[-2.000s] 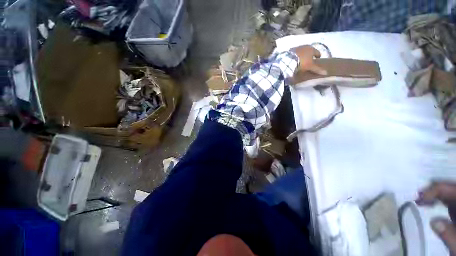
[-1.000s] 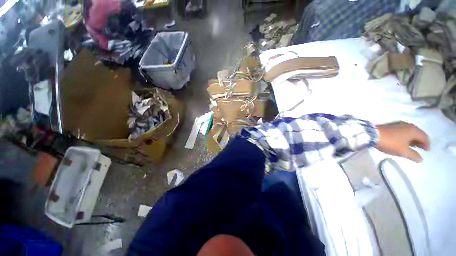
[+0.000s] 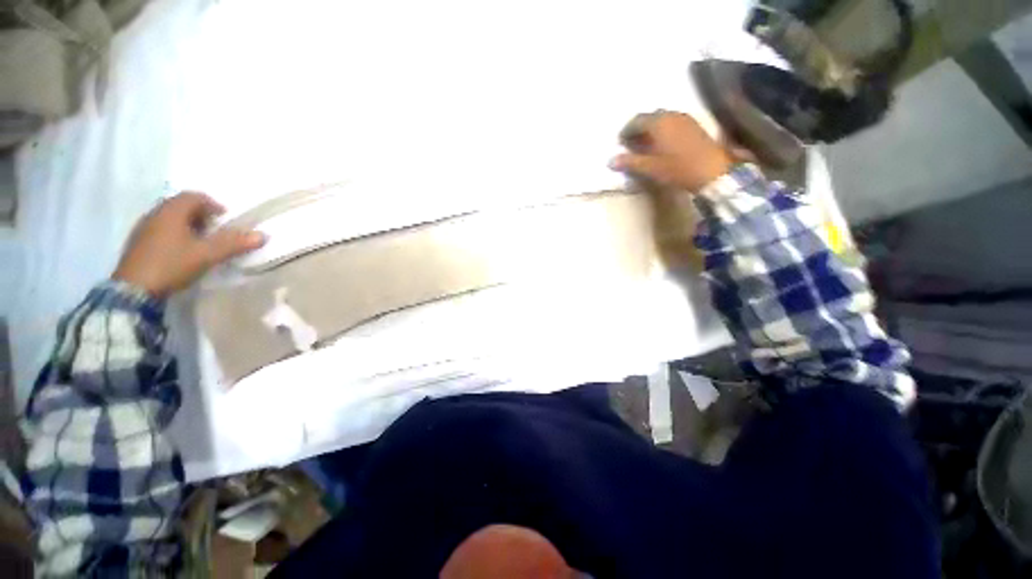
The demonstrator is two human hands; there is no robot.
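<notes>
A flat khaki fabric strip (image 3: 390, 281) lies across the white cover (image 3: 441, 102) in front of me, with a small white scrap (image 3: 297, 326) near its left end. A pale curved strip with a thin dark edge (image 3: 300, 243) lies along its far side. My left hand (image 3: 187, 243) is at the left end of the pale strip, with thumb and finger apart. My right hand (image 3: 673, 153) is low over the cover beyond the khaki strip's right end, with its fingertips close together. White on white hides whether it pinches thin material.
A dark, pointed iron (image 3: 753, 107) is at the table's right edge, just beyond my right hand. A small yellow item (image 3: 835, 235) is beside my right sleeve. Blurred khaki pieces (image 3: 40, 68) are at the far left. Scraps (image 3: 255, 520) lie below the near edge.
The view has swung to the right, away from the floor bins and the brown curved stack. Both hands are now in view, at opposite ends of the strips; the iron has come into view.
</notes>
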